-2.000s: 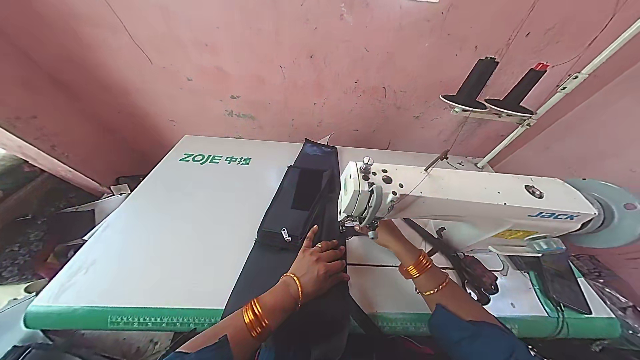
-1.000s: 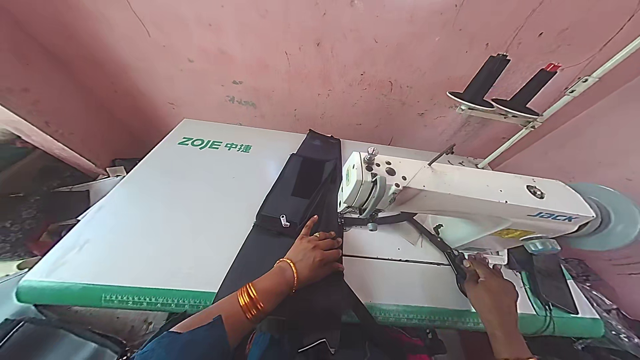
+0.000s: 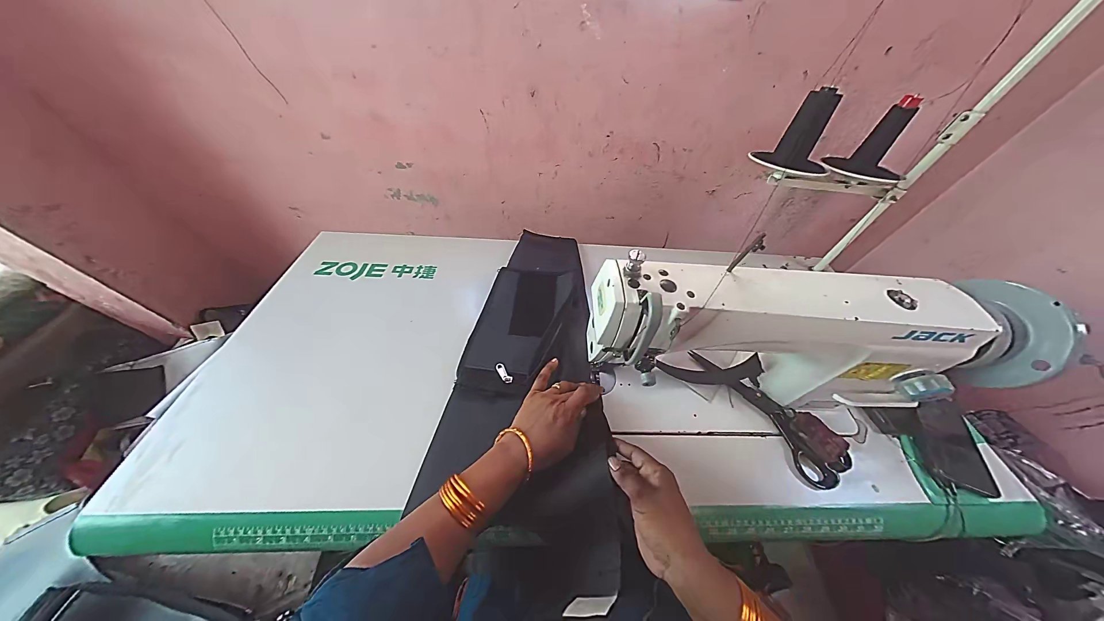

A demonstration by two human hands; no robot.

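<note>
A long black fabric panel [image 3: 543,483] with a zipped pocket [image 3: 517,319] and a silver zipper pull [image 3: 504,373] lies across the table, its right edge by the needle area of the white Jack sewing machine [image 3: 802,319]. My left hand [image 3: 556,418] presses on the fabric with its fingers spread, just below the machine head. Lower down, my right hand [image 3: 651,500] pinches the right edge of the panel between thumb and fingers. Black-handled scissors [image 3: 789,418] lie right of the needle area, beside a black strip [image 3: 707,373].
The white tabletop [image 3: 285,388] has a green front edge with a measuring scale. Two black thread cones [image 3: 806,134] stand on a stand behind the machine. A dark phone-like object [image 3: 957,448] lies at the right. Fabric and other items are heaped past the table's left side.
My right hand has moved left from near the scissors to the panel's right edge. My left hand stays on the fabric.
</note>
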